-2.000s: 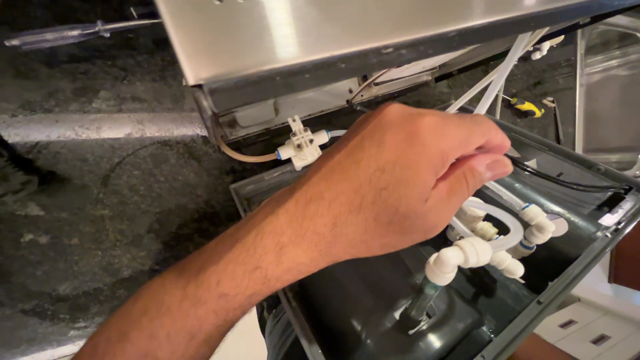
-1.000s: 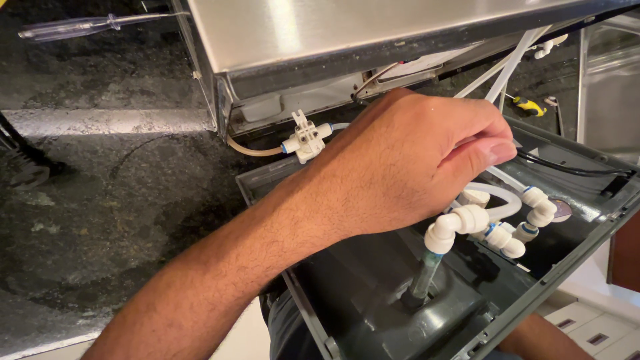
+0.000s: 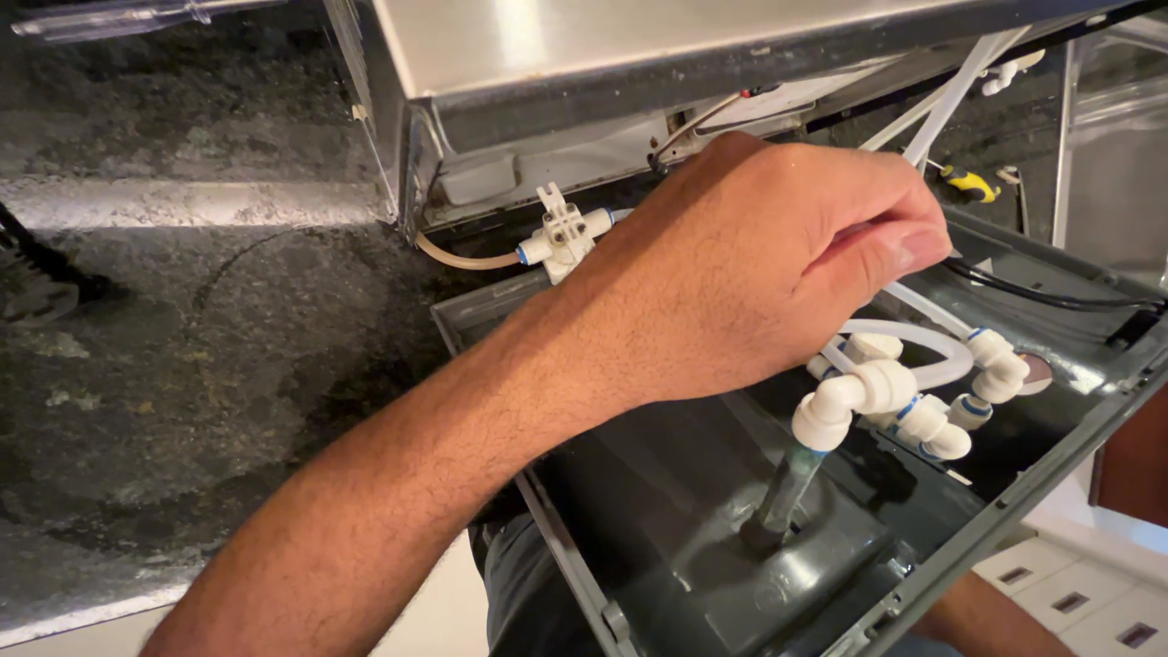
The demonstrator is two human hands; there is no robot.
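Note:
My left hand point(image 3: 812, 237) reaches over a dark plastic panel point(image 3: 657, 484), thumb drawn in against curled fingers. Black cables point(image 3: 1058, 294) emerge beside the thumb tip; whether the fingers pinch them cannot be told. Just below the hand, white elbow push-fit fittings point(image 3: 849, 397) join a looped translucent tube point(image 3: 954, 360) and a clear upright tube stub point(image 3: 789, 488) on the panel. A white inline valve or connector point(image 3: 561, 239) with blue collars lies left of my wrist. Part of my right forearm shows under the panel's lower right edge; the right hand is hidden.
A stainless steel appliance housing point(image 3: 547, 46) spans the top, its opening behind my hand. On the dark stone counter point(image 3: 228, 383) lies a clear-handled tool point(image 3: 119, 20) at upper left. A yellow-and-black screwdriver handle point(image 3: 969, 183) rests beyond the panel, near a metal basin edge point(image 3: 1066, 146).
The view has drifted slightly. My left hand stays over the panel near the cables and tubes, with its grip shape much the same.

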